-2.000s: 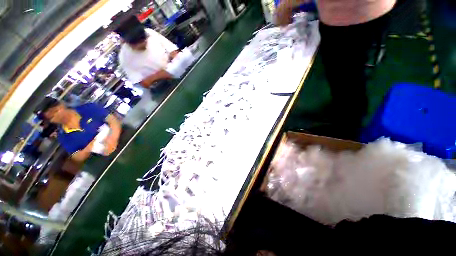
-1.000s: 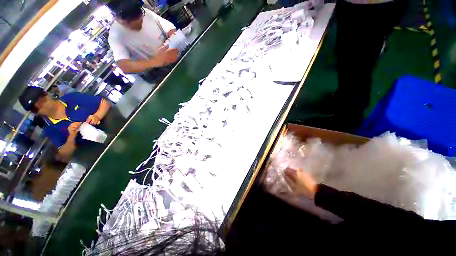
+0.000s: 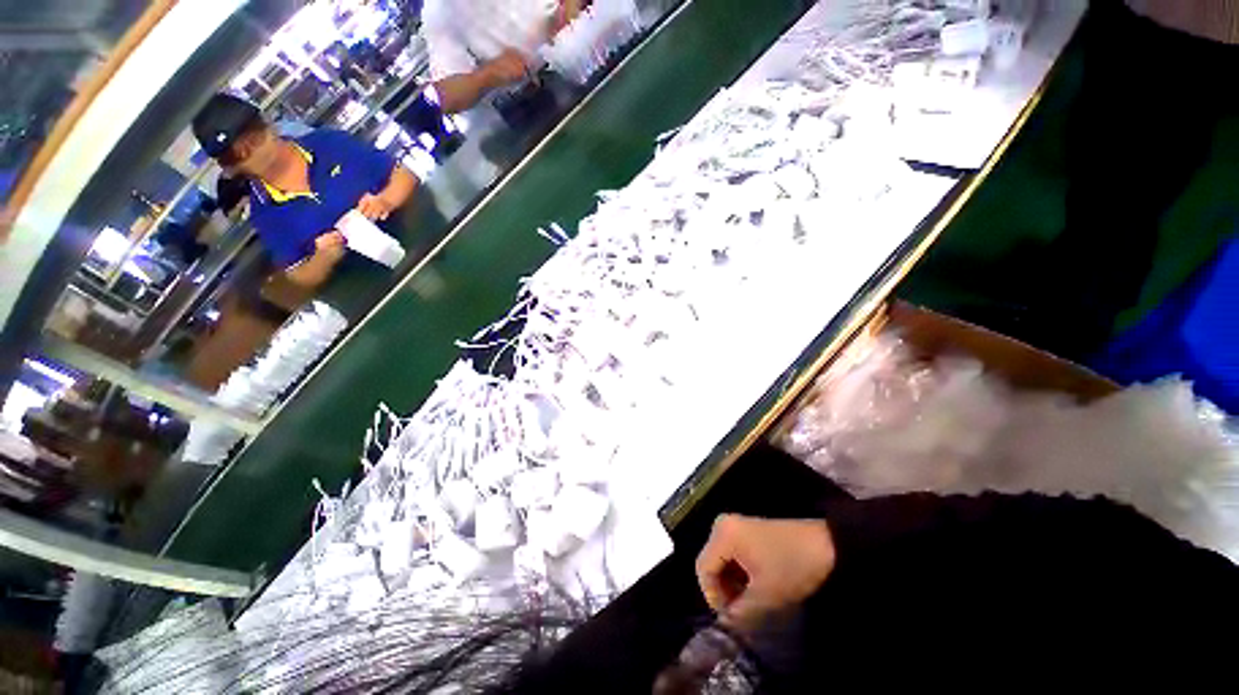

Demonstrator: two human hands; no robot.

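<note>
Small white adapters with thin white cords lie in a long heap on a white sheet, cords sticking out along its far edge. My right hand is curled low in front of me, beside the sheet's near end. Crinkled clear film, apparently a bag, shows just below its fingers. A blurred patch of skin at the bottom edge, by the film, may be my left hand; its fingers and grip are hidden. Dark hair strands cover the heap's nearest part.
An open brown carton full of clear film stands at the right, partly behind my sleeve. The green bench runs diagonally. Opposite, a coworker in blue holds a white part; another in white is cut off. Something blue lies far right.
My right hand has moved from the film carton to low in front of me, with clear film now below it. The view has shifted, showing more of the heap's near end.
</note>
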